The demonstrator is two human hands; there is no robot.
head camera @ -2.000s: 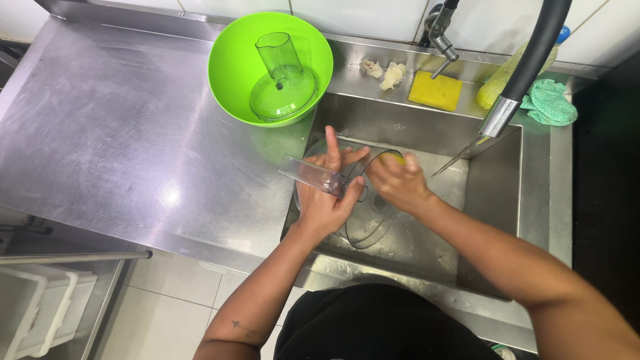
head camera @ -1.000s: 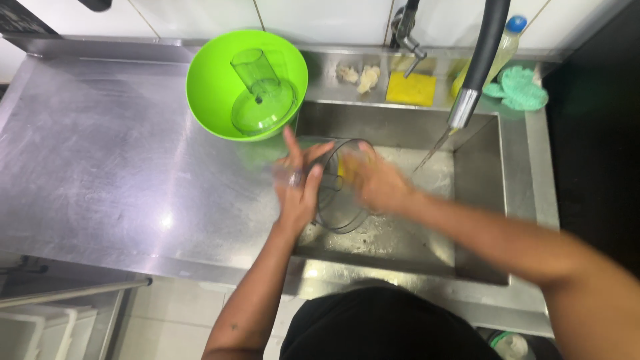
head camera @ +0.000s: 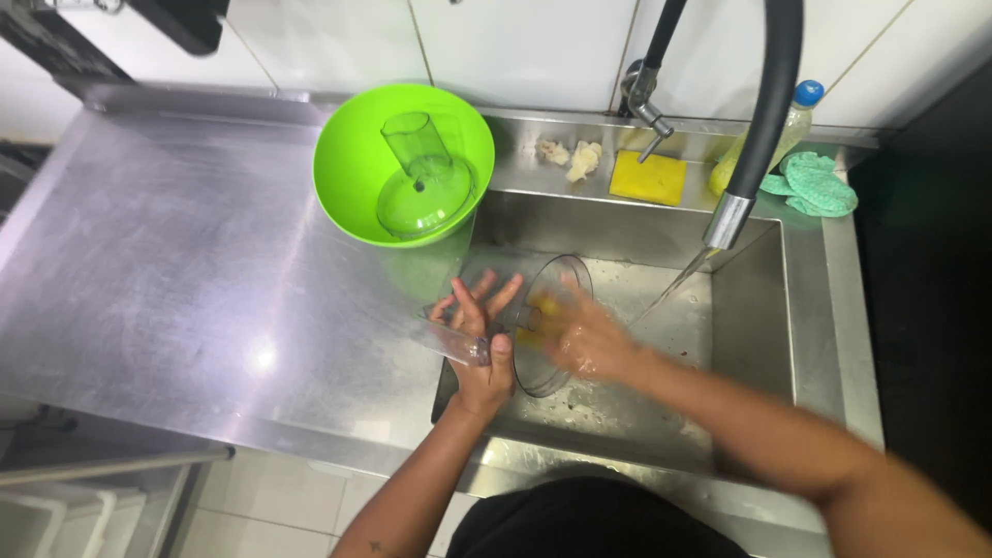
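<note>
My left hand holds a clear plastic food processor bowl by its handle, over the left part of the steel sink. The bowl lies on its side, its round rim facing right. At the bowl's opening my right hand, blurred by motion, holds a yellow sponge. Water runs from the black hose faucet to the right of my hands. A clear lid with a feed tube lies in a green bowl behind the sink's left corner.
On the back ledge are crumpled whitish scraps, a yellow cloth or pad, a bottle with a blue cap and a green cloth. A faucet lever juts above the ledge. The steel counter extends left.
My right hand keeps moving at the opening of the clear bowl, which my left hand still holds. The green bowl stays in its place on the counter. The view has shifted somewhat.
</note>
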